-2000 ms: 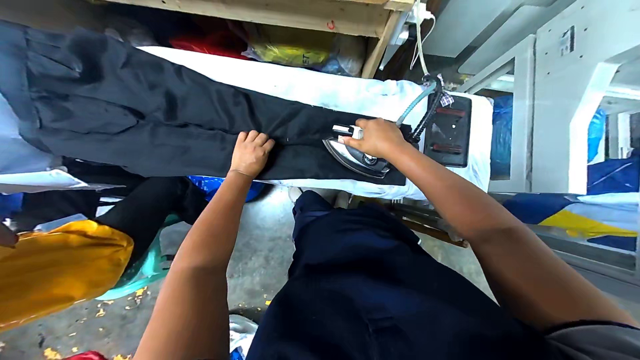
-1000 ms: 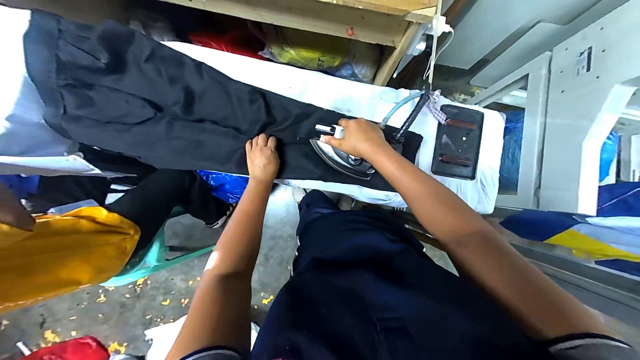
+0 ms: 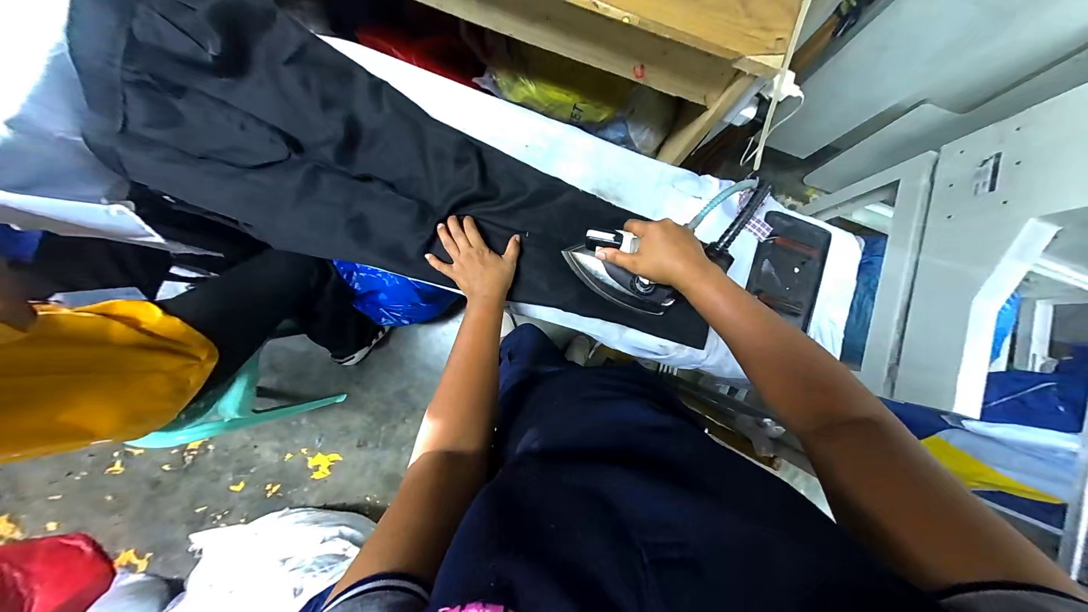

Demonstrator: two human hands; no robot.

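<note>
Black trousers (image 3: pixel 374 187) lie lengthwise over a white-covered ironing board (image 3: pixel 510 144), the leg end towards the right. My left hand (image 3: pixel 478 262) rests flat on the trouser leg with fingers spread, pressing the cloth near the board's near edge. To its right, my right hand (image 3: pixel 663 253) grips the handle of an electric iron (image 3: pixel 614 276), whose metal soleplate edge shows on the leg near the hem and whose tip points up and left. A hose and a dark cord run from the iron's rear. A dark iron rest (image 3: pixel 789 268) sits at the board's right end.
Beyond the board is a wooden shelf (image 3: pixel 586 51) with plastic bags (image 3: pixel 552 89) under it. A seated person in a yellow top (image 3: pixel 102 374) is at left on a green plastic chair (image 3: pixel 242 416). Blue (image 3: pixel 391 293), white (image 3: pixel 276 552) and red bags (image 3: pixel 51 569) lie low; grey machine frames stand right.
The view has shifted. My left hand, more closed on the cloth before, now lies with its fingers spread. My right hand still holds the iron on the trouser leg.
</note>
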